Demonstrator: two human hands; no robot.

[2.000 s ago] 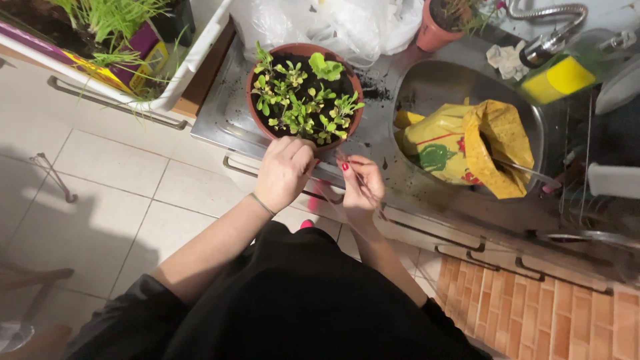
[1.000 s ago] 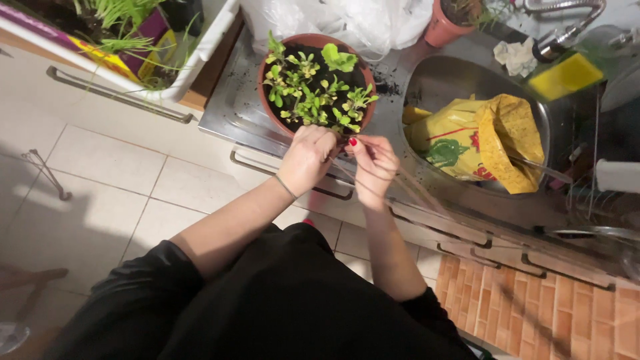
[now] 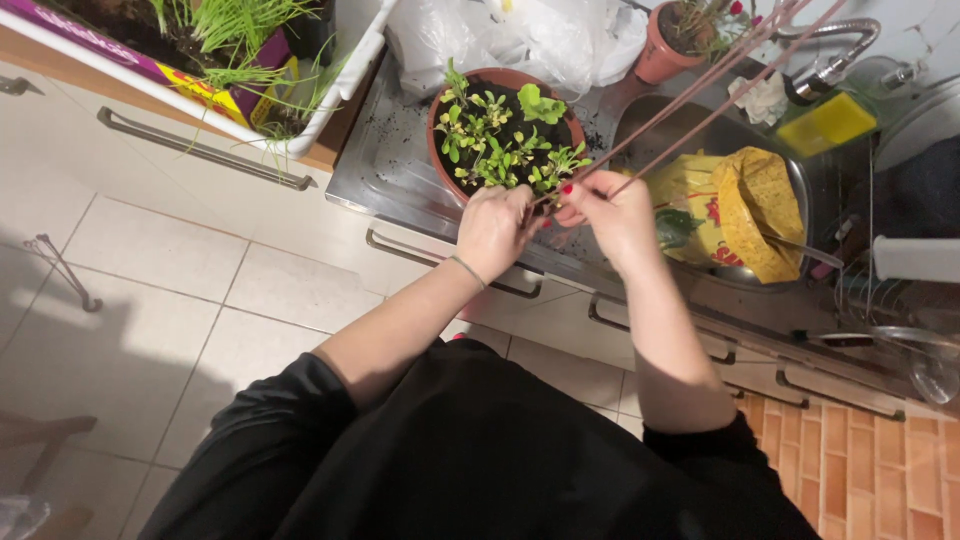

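Note:
A round terracotta-coloured pot (image 3: 444, 161) of dark soil and small leafy green plants stands on the steel drainboard. At its near rim my left hand (image 3: 496, 229) is closed on thin brown hanger strands (image 3: 679, 101). The fingertips of my right hand (image 3: 611, 217) pinch the same strands just to the right. From my hands the strands run up and right over the sink, out of view at the top. Their lower ends are hidden by my fingers.
A yellow soil bag (image 3: 694, 176) lies in the steel sink (image 3: 637, 120) below the faucet (image 3: 825, 75). White plastic bags (image 3: 517, 37) and a smaller potted plant (image 3: 660, 45) stand behind. At the left is a white planter tray (image 3: 300, 142); a hook-ended hanger (image 3: 71, 277) shows against the floor tiles.
The strands, earlier low beside my right hand and then trailing right of it, now stretch up across the sink. Both hands have stayed at the pot's near rim.

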